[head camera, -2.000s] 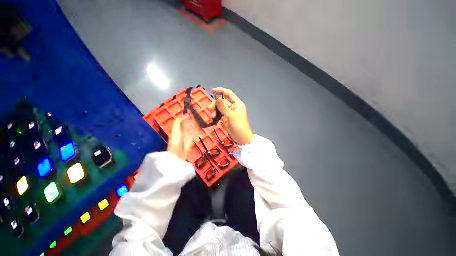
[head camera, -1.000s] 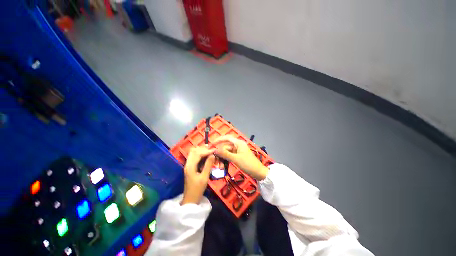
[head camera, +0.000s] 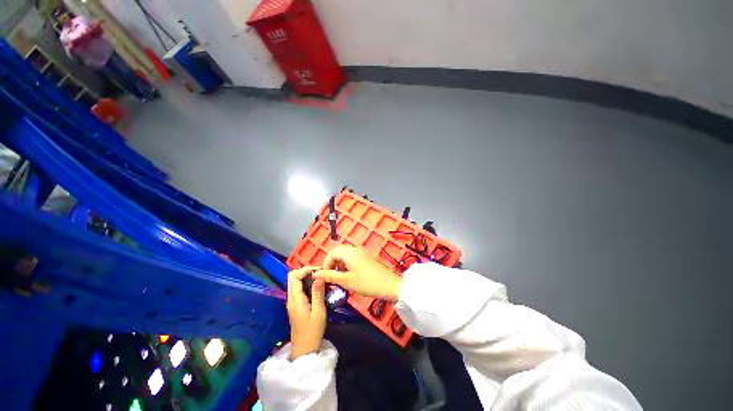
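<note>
My left hand (head camera: 306, 311) and my right hand (head camera: 354, 271) meet over the near left part of the orange-red compartment tray (head camera: 351, 220). Between them they hold a smartwatch (head camera: 336, 297) with a bright spot on its screen. The fingers hide most of its strap. A black watch strap (head camera: 332, 217) lies straight across the far left pockets. Black watches with curled straps (head camera: 397, 324) sit in pockets on the tray's near and right sides. Several dark strap ends stick out beyond the tray's far edge.
The blue rack (head camera: 161, 277) fills the left side, with lit watches (head camera: 178, 352) on a green shelf low down. A red cabinet (head camera: 302, 52) stands against the white wall. A person (head camera: 92, 46) stands far back left, near a blue box (head camera: 195, 67).
The view has turned toward the left, showing more of the rack, the cabinet and a person. My hands, still together with the watch, have moved to the tray's near left edge.
</note>
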